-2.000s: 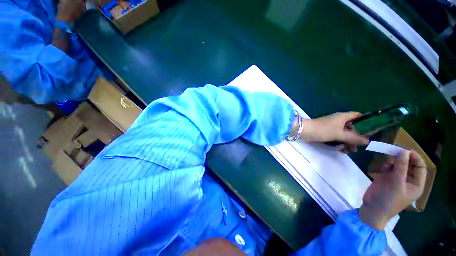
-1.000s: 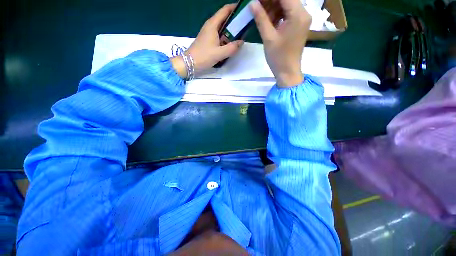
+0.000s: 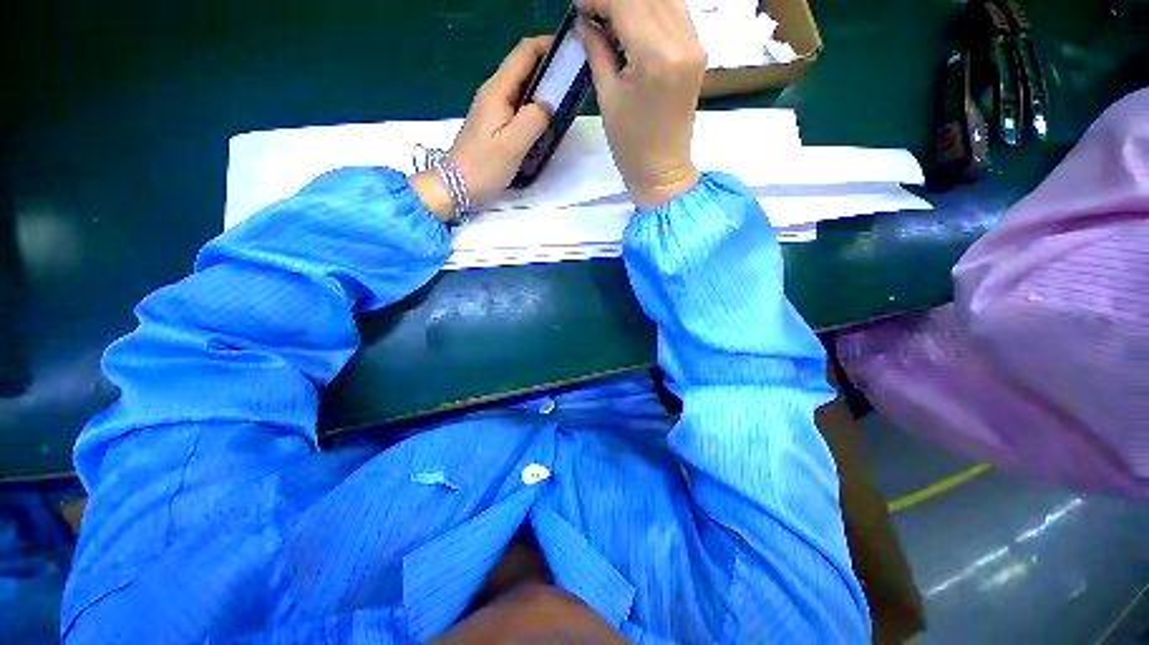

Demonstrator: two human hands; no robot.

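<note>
My left hand (image 3: pixel 494 141) holds a dark, glossy, elongated hair clipper (image 3: pixel 542 145), tilted over the paper sheets. A narrow white label (image 3: pixel 561 73) lies along the clipper's upper face. My right hand (image 3: pixel 651 78) is at the clipper's upper end, its fingertips on or very near the label's top; whether they pinch it is hidden by the fingers and the frame's top edge. The flat white label sheets (image 3: pixel 315 158) lie in a loose stack under both hands.
A small open carton (image 3: pixel 760 78) with jumbled white strips (image 3: pixel 743 35) stands beyond the sheets on the right. Several dark clippers (image 3: pixel 1008 76) lie at the right on the dark green bench (image 3: pixel 504 330). A person's pink sleeve (image 3: pixel 1071 296) is at the bench edge on the right.
The view has swung from the left side to the bench in front. The label, earlier held apart in my right fingers, now lies along the clipper. The right hand is at the clipper's upper end.
</note>
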